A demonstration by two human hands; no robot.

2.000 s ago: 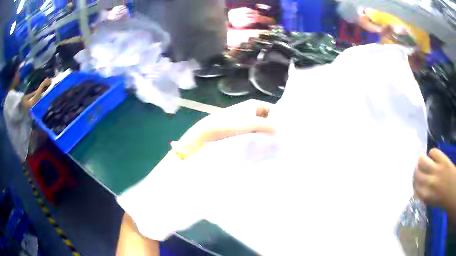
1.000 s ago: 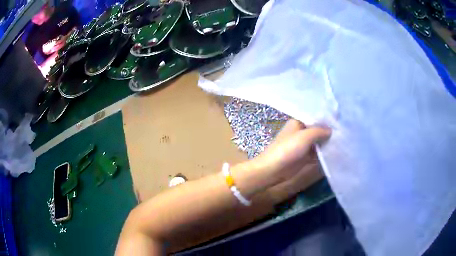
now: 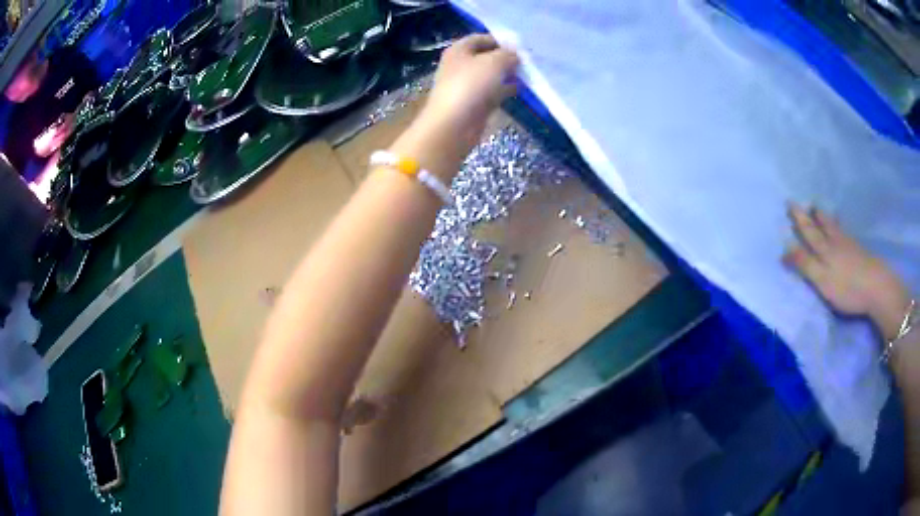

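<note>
A large thin white sheet lies over a blue crate on the right. My left hand is at the sheet's upper left edge, its fingers closed on it. My right hand lies flat on the sheet with fingers spread and holds nothing. A pile of small silvery pins is spread on tan cardboard, partly hidden by my left forearm. A few pins lie loose to the right of the pile.
Oval dark panels with shiny rims are stacked at the back left. A smartphone, green plastic parts and small white pieces lie at the left. A crumpled whitish bag is at the left edge. A person shows at the upper left.
The sheet has moved right and down onto the crate, uncovering more of the pin pile. My left hand has moved up and away from me. My right hand has come into view.
</note>
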